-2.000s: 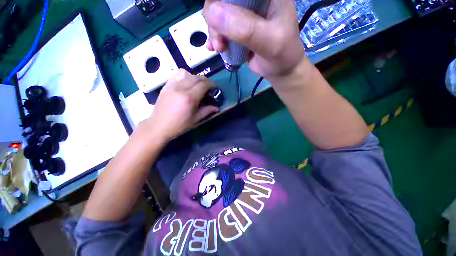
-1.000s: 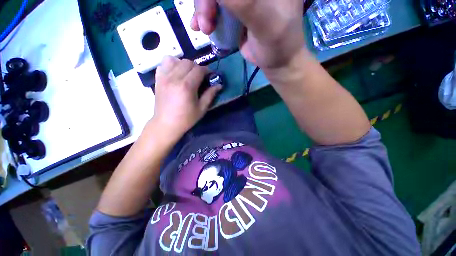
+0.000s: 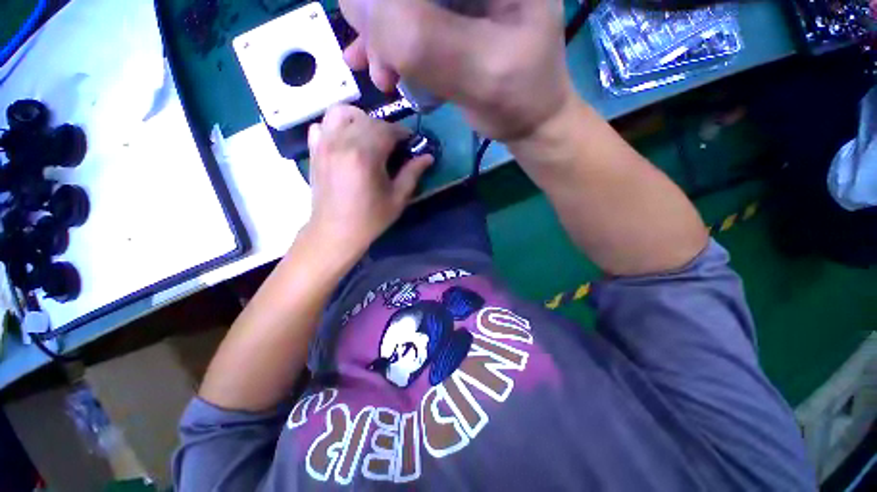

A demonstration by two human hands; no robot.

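Observation:
My left hand (image 3: 354, 168) holds a small black round module (image 3: 420, 146) with a shiny centre at the bench edge, in front of the fixture. My right hand (image 3: 471, 62) grips the grey electric screwdriver (image 3: 419, 96) upright above the module. Most of the screwdriver is hidden by the hand and cut off at the top edge. Its thin bit points down at the module; whether the tip touches is hard to tell. A white square fixture block (image 3: 296, 67) with a round hole stands on a black lettered base behind my left hand.
Black lens housings (image 3: 58, 205) cluster on the white mat (image 3: 144, 207) at left. Dark screws (image 3: 199, 14) lie at the upper left. Clear plastic trays (image 3: 664, 43) are at upper right. A black cable (image 3: 481, 159) hangs over the bench edge. A cardboard box (image 3: 159, 389) is below the bench.
The view has shifted, so the mat and housings sit further left. My right hand and the screwdriver have come down closer to the module. My left hand still holds the module.

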